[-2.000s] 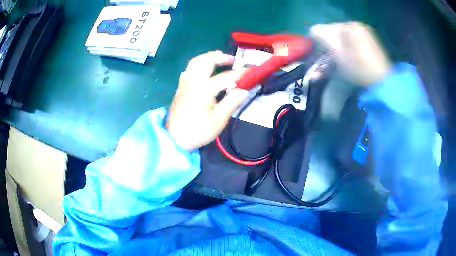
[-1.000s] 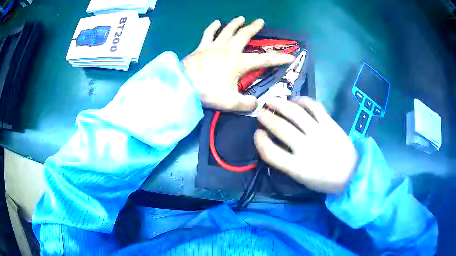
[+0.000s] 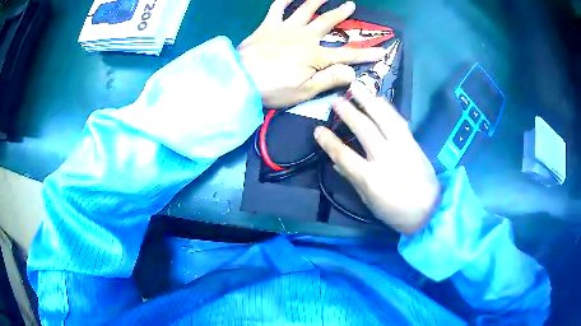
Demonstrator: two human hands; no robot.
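Note:
The black foam tray (image 3: 280,202) lies in front of me. The red clamp (image 3: 366,33), the black clamp's metal jaws (image 3: 390,54) and looped red and black test leads (image 3: 264,145) lie in its recess, over a partly covered white paper (image 3: 312,108). My left hand (image 3: 296,57) lies flat over the clamps, fingers spread, covering most of the red handle. My right hand (image 3: 388,162) is over the leads and lower part of the black clamp, fingertips down; whether they grip anything is hidden. The battery tester (image 3: 471,114) lies to the right of the tray.
A pile of user manuals (image 3: 127,27) lies at the upper left. Dark trays (image 3: 19,70) stand at the far left edge. A small stack of white cards (image 3: 546,151) is at the right. Part of a brown carton (image 3: 19,207) shows at the lower left.
The clamps, held above the tray two seconds ago, now lie in it under my hands. The right hand has uncovered the tester. In the last second a black lead loop has come into the recess.

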